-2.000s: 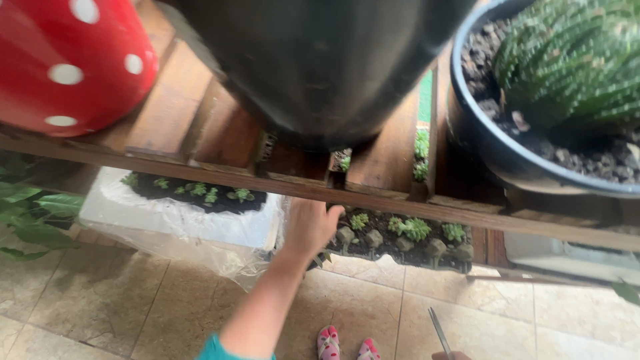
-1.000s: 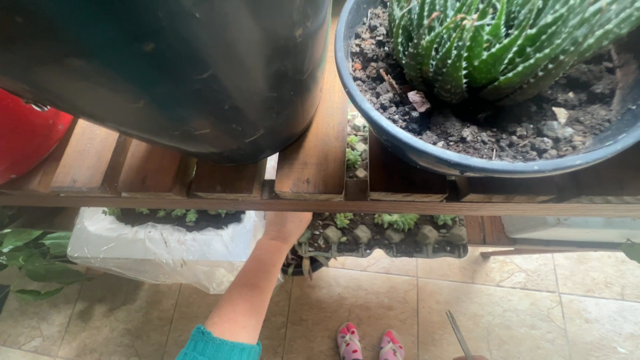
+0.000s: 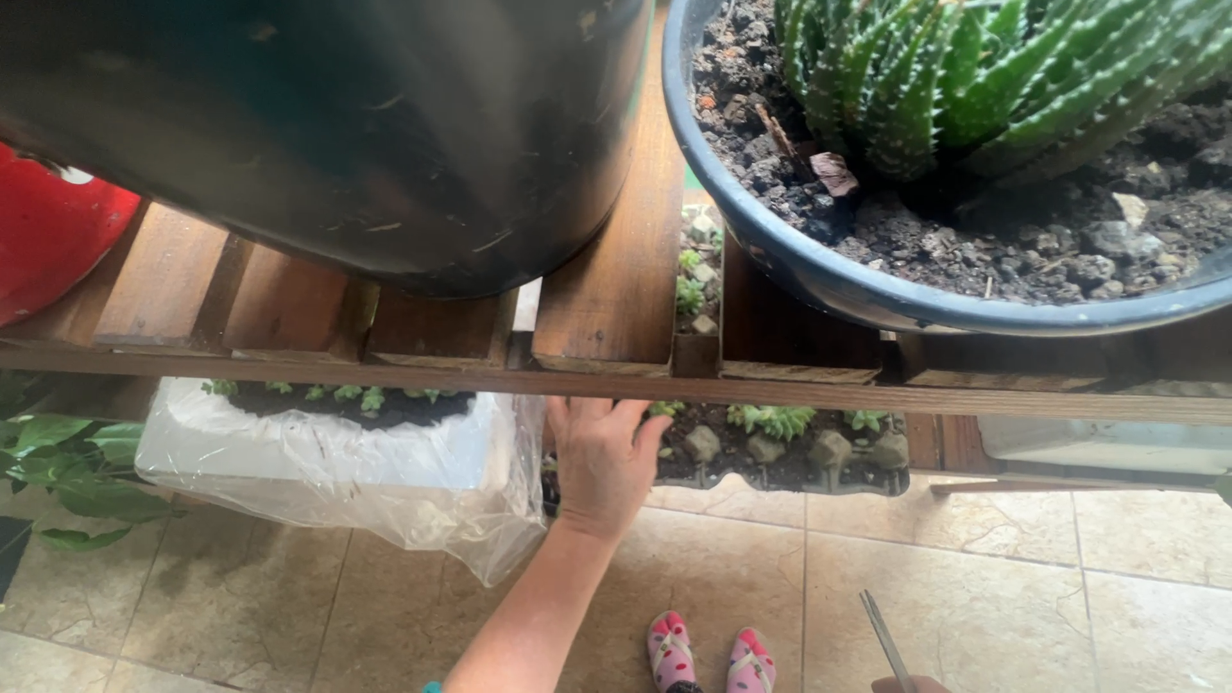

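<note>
My left hand reaches under the front rail of the wooden slatted shelf, over the left end of a cell tray of small succulents. Its fingertips are partly hidden by the rail, so any hold is unclear. Beside it on the left is a white box of seedlings, loosely wrapped in clear plastic. Only a bit of my right hand shows at the bottom edge, shut on metal tweezers that point up above the tiled floor.
On the slatted shelf stand a large dark pot, a red pot and a blue-rimmed pot with a spiny succulent. Leafy greenery is at lower left, a white container at lower right. My feet are below.
The view has shifted to the right since two seconds ago. My left hand stays by the left end of the cell tray, its fingers more spread than one second ago. The tweezers remain in my right hand.
</note>
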